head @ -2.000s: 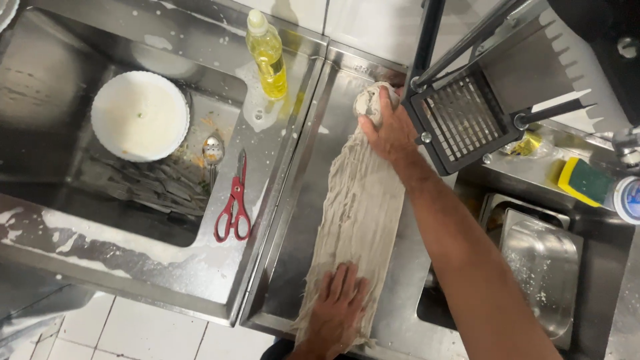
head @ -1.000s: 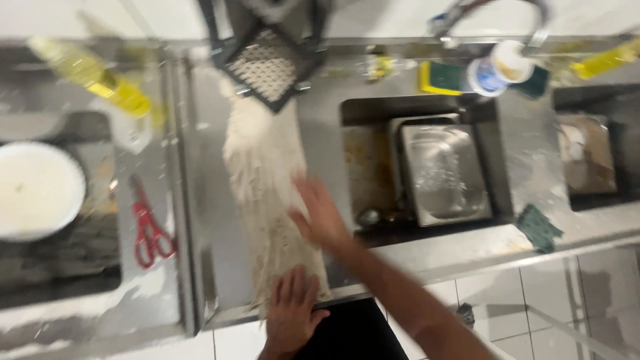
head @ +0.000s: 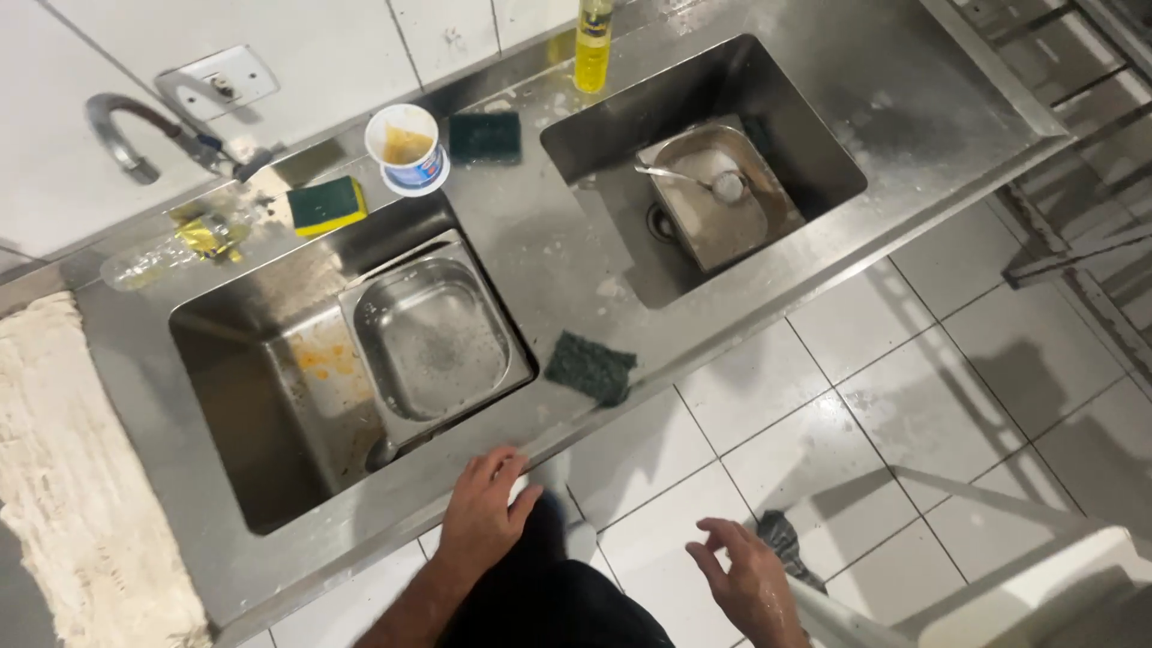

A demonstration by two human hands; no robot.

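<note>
My left hand (head: 489, 513) is empty with its fingers apart, just over the front edge of the steel counter (head: 558, 261), below the left sink. My right hand (head: 742, 576) hangs over the tiled floor with its fingers loosely bent and nothing in it. A worn dark green scouring pad (head: 590, 367) lies near the counter's front edge, the closest loose thing to my left hand. A steel pan (head: 435, 340) rests in the left sink. At the far left, a whitish wet cloth (head: 85, 486) is spread flat on the steel surface.
Along the back stand a white tub (head: 409, 153), a green-yellow sponge (head: 326, 206), another green pad (head: 486, 138), a yellow liquid bottle (head: 591, 49) and a curved faucet (head: 130, 135). A steel pan with a spoon (head: 693, 176) sits in the right sink. A metal rack (head: 1062, 261) stands at right.
Both hands have come off the cloth, where they lay two seconds ago. The view has swung far to the right along the counter.
</note>
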